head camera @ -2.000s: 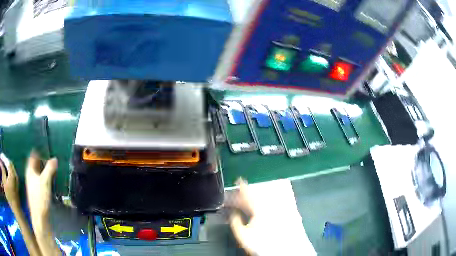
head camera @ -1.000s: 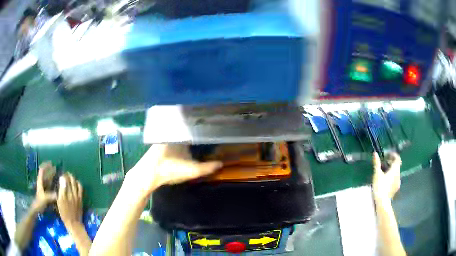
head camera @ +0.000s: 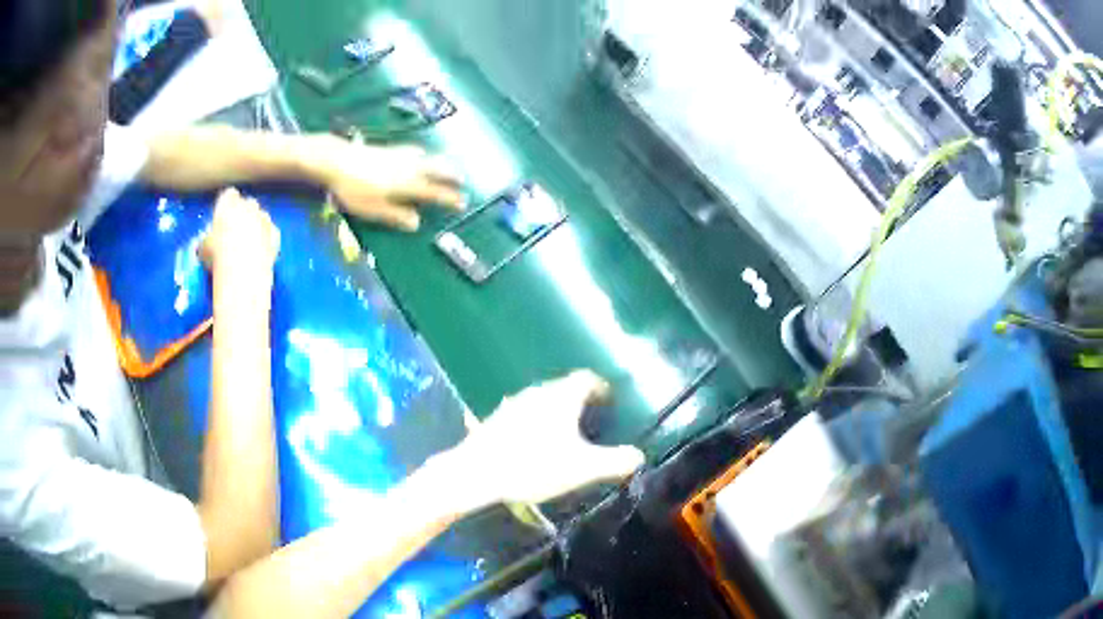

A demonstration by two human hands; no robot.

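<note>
My left hand (head camera: 544, 441) is bare and blurred, and reaches over the near edge of the green conveyor belt just left of the press. Its thumb and fingers are apart, with nothing visibly held. A thin dark phone middle frame (head camera: 686, 395) lies on the belt just beyond the fingertips, partly lost in glare. The orange fixture (head camera: 714, 520) shows its edge beside the white upper platen (head camera: 780, 490). The inside of the fixture is hidden. My right hand is out of the picture.
A co-worker's hand (head camera: 393, 184) reaches over the belt (head camera: 417, 284), near another middle frame (head camera: 502, 232) with a blue patch. More frames lie farther up. Shiny blue sheet (head camera: 327, 387) covers the neighbouring bench. The blue press housing (head camera: 1004, 484) and a yellow-green tube (head camera: 871, 266) are at right.
The view has swung left and tilted. My left hand has moved from the fixture to the belt beside the press. My right hand has left the picture. The co-worker's hands are now apart.
</note>
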